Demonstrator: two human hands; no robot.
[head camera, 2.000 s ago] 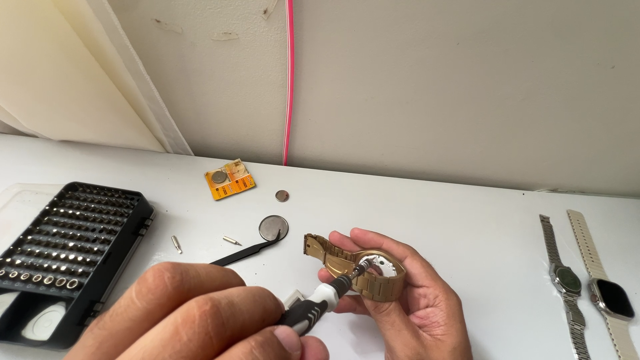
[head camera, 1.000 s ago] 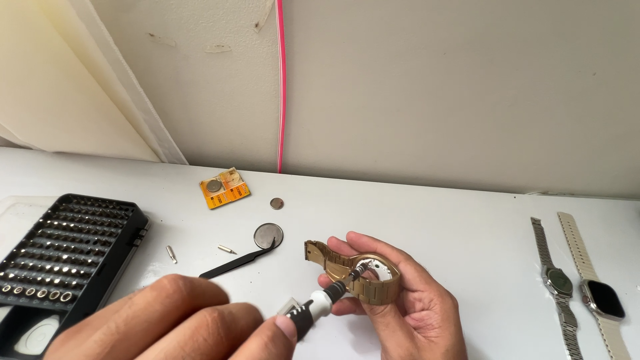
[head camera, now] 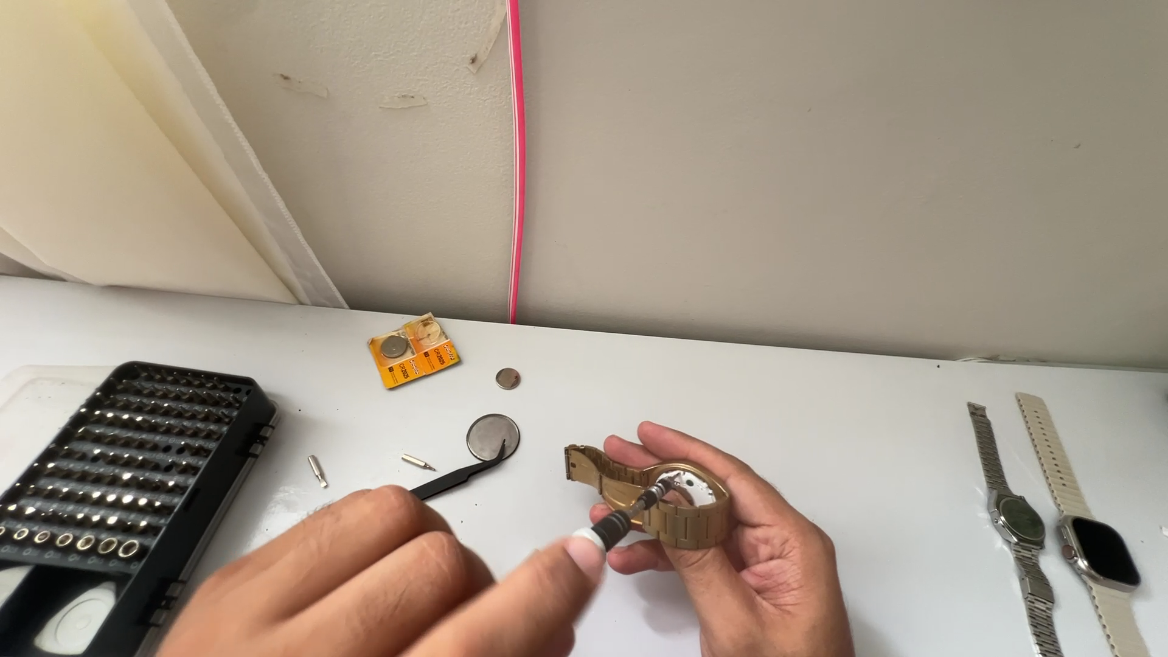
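My left hand (head camera: 392,584), in the lower left foreground, grips a precision screwdriver (head camera: 613,527) with a dark and white handle. Its shaft slants up and right, and its tip is at the inside of a gold-tone wristwatch (head camera: 689,525). My right hand (head camera: 766,557) holds this watch by its case and metal bracelet, with the open back showing a white inner part. Where exactly the screwdriver's tip touches cannot be told. Left of the watch lies a round metal disc (head camera: 491,436), with the tip of black tweezers (head camera: 461,475) on it; my left hand hides their other end.
A black case of screwdriver bits (head camera: 137,456) stands at left, with two loose bits (head camera: 317,471) (head camera: 418,462) beside it. Behind are an orange battery blister pack (head camera: 415,365) and a button cell (head camera: 507,378). A metal-band watch (head camera: 1017,518) and a smartwatch (head camera: 1102,550) lie at right.
The screwdriver stays at the open watch back while my left hand shifts its hold on the handle. My right hand keeps hold of the watch.
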